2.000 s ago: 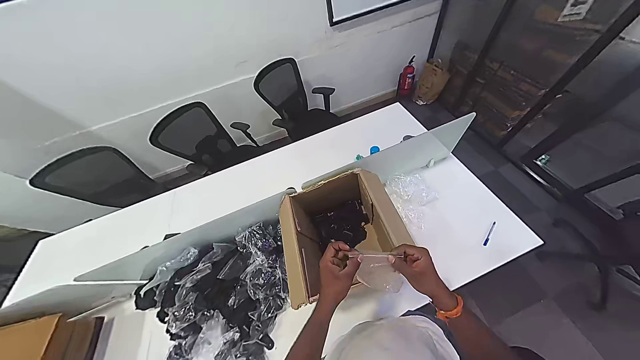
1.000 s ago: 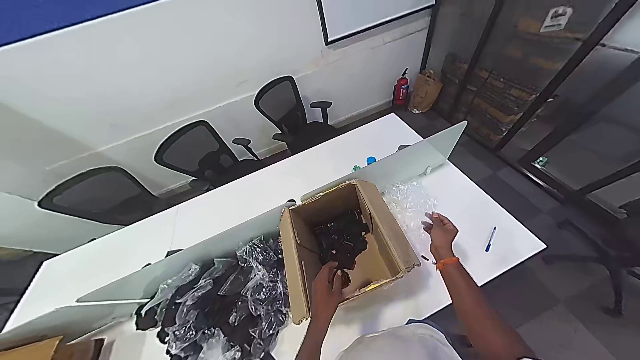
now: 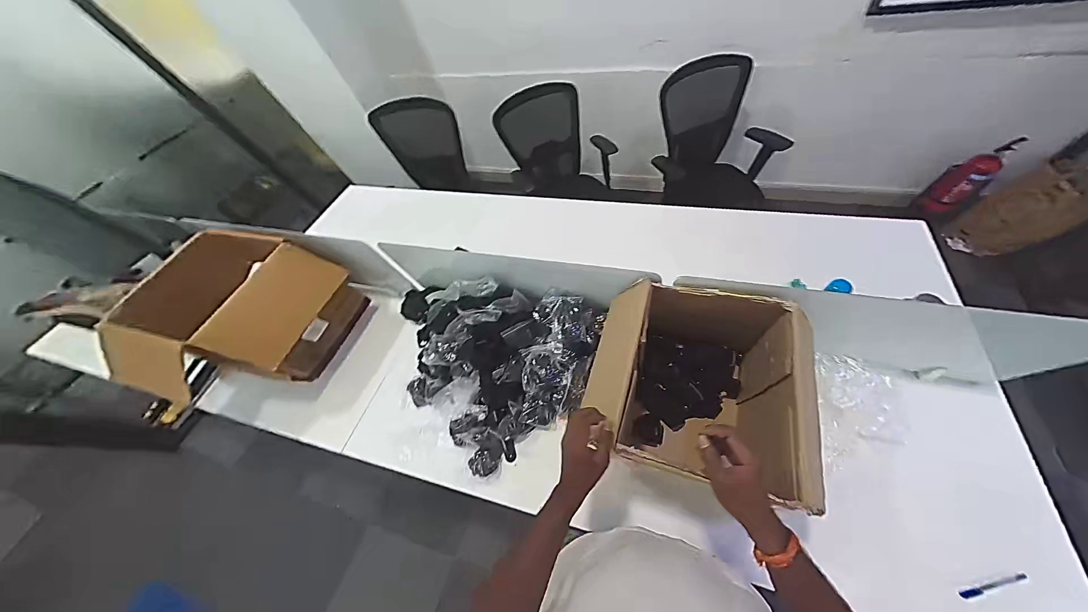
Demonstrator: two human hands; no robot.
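Observation:
An open cardboard box (image 3: 803, 408) stands on the white table with a heap of small black items (image 3: 684, 382) inside it. My left hand (image 3: 586, 446) is curled at the box's left front corner, by the flap; whether it holds anything is unclear. Over the front part of the box is my right hand (image 3: 731, 467), thumb and fingertips close together, with no object clearly visible between them. Left of the box lies a pile of black items in clear plastic bags (image 3: 510, 365). Crumpled clear plastic bags (image 3: 858, 404) lie on its right.
A second open cardboard box (image 3: 272, 306) stands at the table's left end. Low glass dividers (image 3: 527, 268) run along the table behind the pile. A pen (image 3: 993, 586) lies near the right front. Mesh chairs (image 3: 705, 110) and a fire extinguisher (image 3: 960, 183) are beyond the table.
The clear bag held between both hands two seconds ago is no longer there. My left hand has left the box's inside for its corner; my right has moved from beside the box to over it. The view has swung left.

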